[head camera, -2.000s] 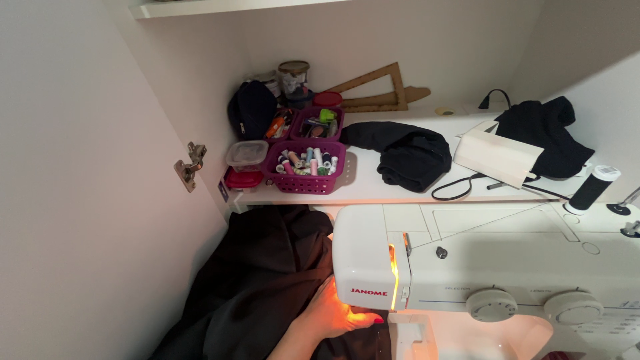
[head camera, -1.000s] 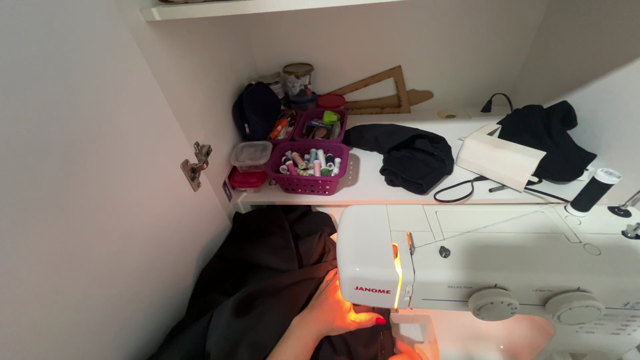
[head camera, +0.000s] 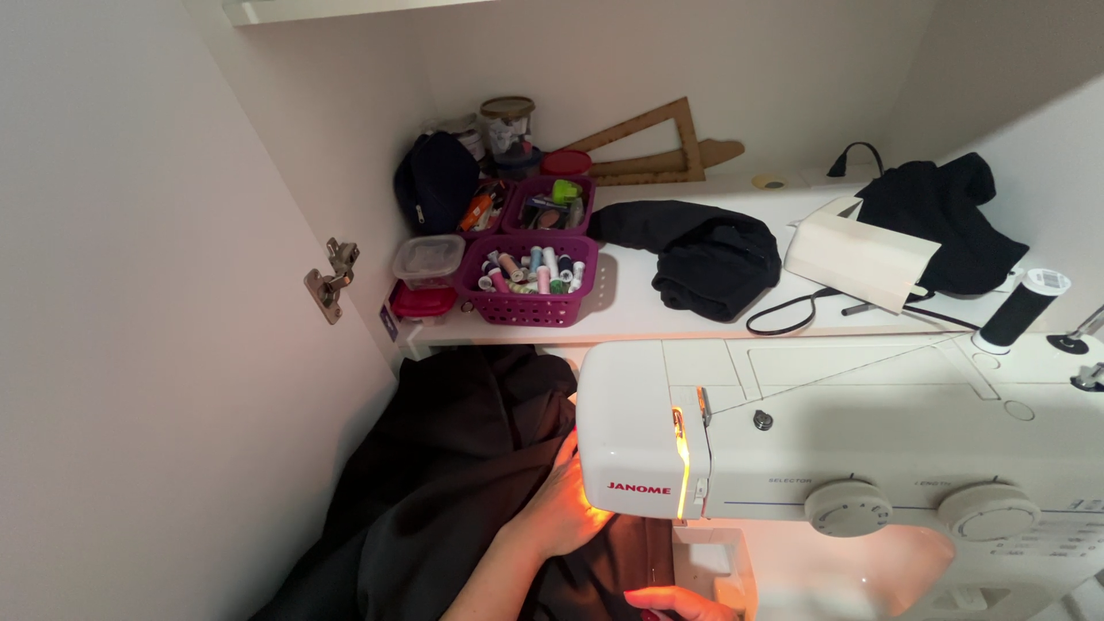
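Observation:
A white Janome sewing machine (head camera: 638, 431) stands at the right, its lamp glowing orange. Black fabric (head camera: 431, 483) spreads left of it and runs under its head. My left hand (head camera: 565, 509) lies flat on this fabric beside the machine's head, which hides its fingertips. Low in the view, my right hand (head camera: 681, 601) is partly cut off by the frame's edge; its red-nailed fingers are at the fabric's right edge, near the machine's free arm (head camera: 711, 561). Whether they pinch the cloth cannot be told. A pin-like thing shows in the fabric there. A black thread spool (head camera: 1020, 312) stands on the machine.
Behind the machine, a shelf holds a purple basket of thread spools (head camera: 530, 306), smaller baskets, lidded containers (head camera: 429, 261), folded black cloth (head camera: 720, 259), a cream paper piece (head camera: 862, 259) and wooden rulers (head camera: 690, 142). A cabinet door with a metal hinge (head camera: 330, 280) is at left.
My left hand has moved up along the fabric, its thumb no longer stretched out below the machine's head. My right hand's fingers now show more plainly at the bottom.

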